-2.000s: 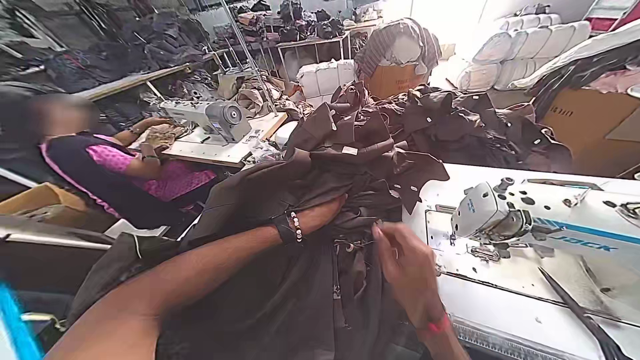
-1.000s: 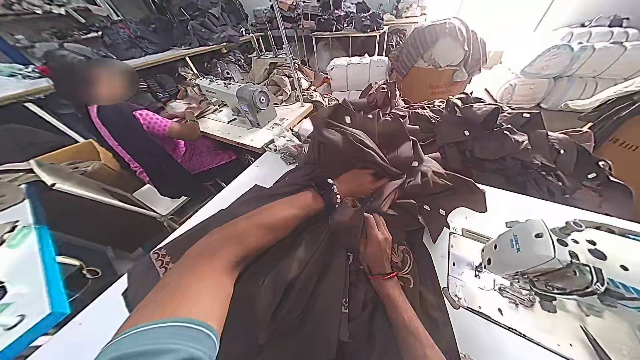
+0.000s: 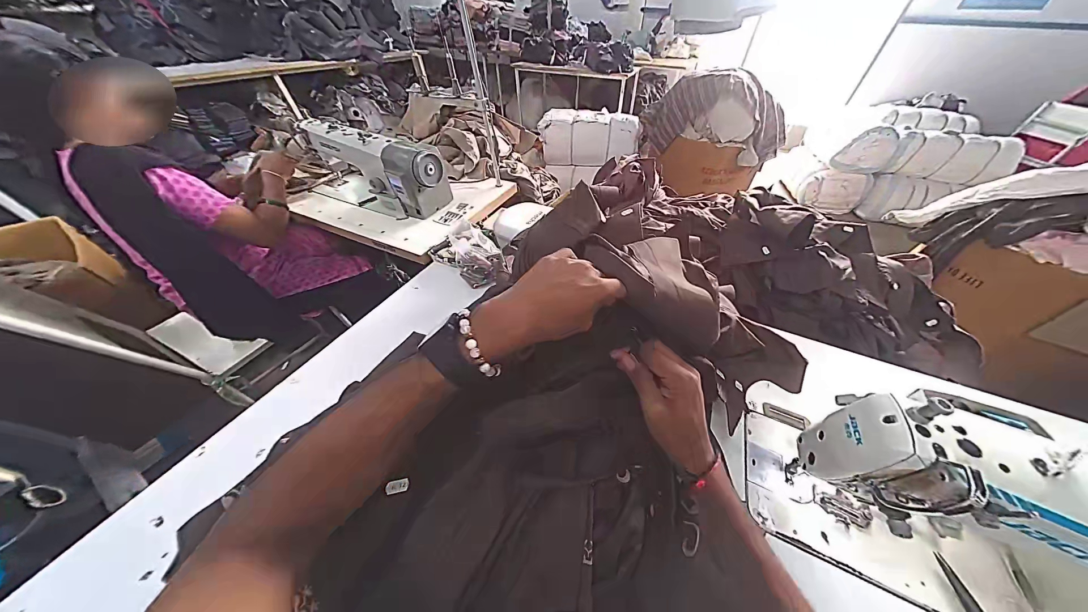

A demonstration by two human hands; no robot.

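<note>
Dark brown garments (image 3: 501, 510) lie in a heap over the white table in front of me. My left hand (image 3: 552, 302), with a beaded bracelet and a dark band at the wrist, has its fingers curled shut on a fold of the dark fabric. Lower and to the right, my right hand (image 3: 667, 391), wearing a red thread, touches the fabric; its thumb and fingers are near each other, and whether they pinch cloth is hard to see. A raised brown fold (image 3: 671, 285) stands just beyond both hands. Small pale tags dot the cloth.
A Jack sewing machine (image 3: 858, 438) stands at right. Behind lies a pile of brown garments (image 3: 833, 280). At left, a person (image 3: 212, 204) sits by another sewing machine (image 3: 382, 166). White bundles (image 3: 586, 140) and cardboard boxes (image 3: 1011, 297) are farther back. A plastic bag (image 3: 472, 255) sits on the table edge.
My left hand, partly hidden in the fabric before, now shows on top of it, gripping a fold. My right hand remains low on the cloth. The seated person's hands have risen.
</note>
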